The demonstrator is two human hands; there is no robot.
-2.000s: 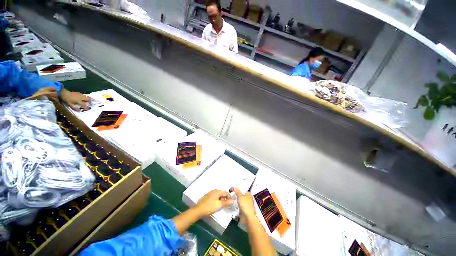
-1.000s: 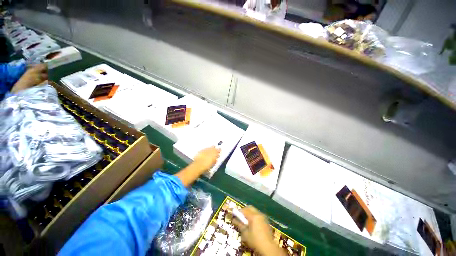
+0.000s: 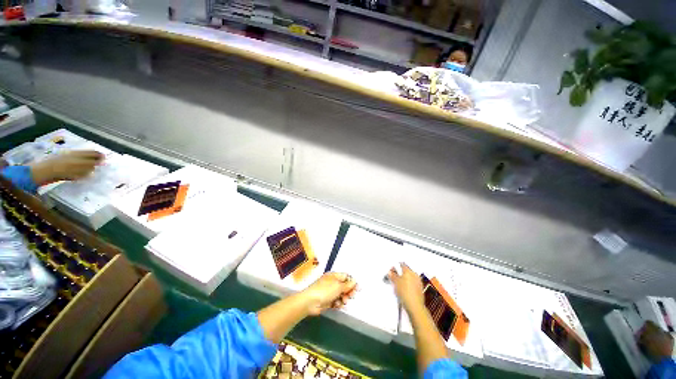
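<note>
My left hand (image 3: pixel 331 290) is over the near edge of a flat white product box (image 3: pixel 368 255), fingers bent together; whether it holds a small piece cannot be told. My right hand (image 3: pixel 406 285) is over the right side of the same box, pinching a tiny whitish piece (image 3: pixel 390 275) at the fingertips. The yellow-edged parts tray (image 3: pixel 296 363), heaped with small white, brown and gold pieces, is cut off by the lower edge below my left forearm.
More white boxes lie on the green surface to both sides, several with a dark and orange picture (image 3: pixel 291 252). A brown partitioned carton (image 3: pixel 96 311) is at lower left. Other people's hands show at left (image 3: pixel 74 165) and far right (image 3: pixel 656 341). A grey partition (image 3: pixel 222 141) stands behind.
The view has shifted right. My right hand has left the tray and is over a box. My left hand has moved from the box with the small dark piece to the one further right.
</note>
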